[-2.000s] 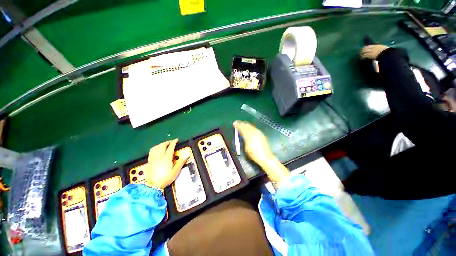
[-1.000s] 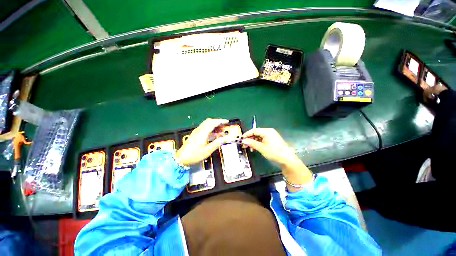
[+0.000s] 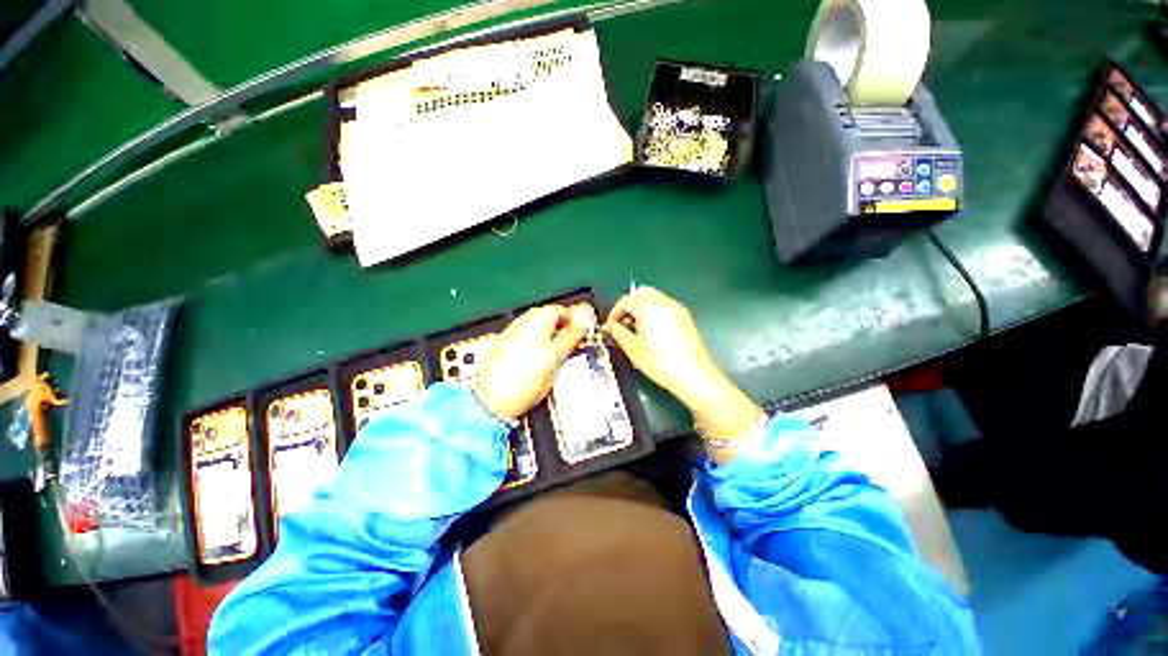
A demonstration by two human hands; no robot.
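A long black tray (image 3: 346,360) holds several orange-rimmed phone housings with pale rectangles inside. The rightmost housing (image 3: 593,413) lies in its slot in front of me. My left hand (image 3: 523,361) is over this housing's camera end, with thumb and fingertips together. My right hand (image 3: 664,338) is just right of it, fingertips pinched close to the left ones. A thin pale tip sticks up above my right fingers, probably the tweezers. Whether a tiny part is between the left fingertips is too small to tell.
A white sheet (image 3: 480,147) lies on a black tray behind. Right of it are a small-parts box (image 3: 698,119) and a grey tape dispenser (image 3: 861,160) with a tape roll (image 3: 884,49). A clear bag (image 3: 118,417) lies left. Another tray (image 3: 1112,167) and a person's dark clothing show right.
My left hand has moved right from the neighbouring housing to the rightmost one. My right hand has come in beside it. The other tray has turned and come closer at the right.
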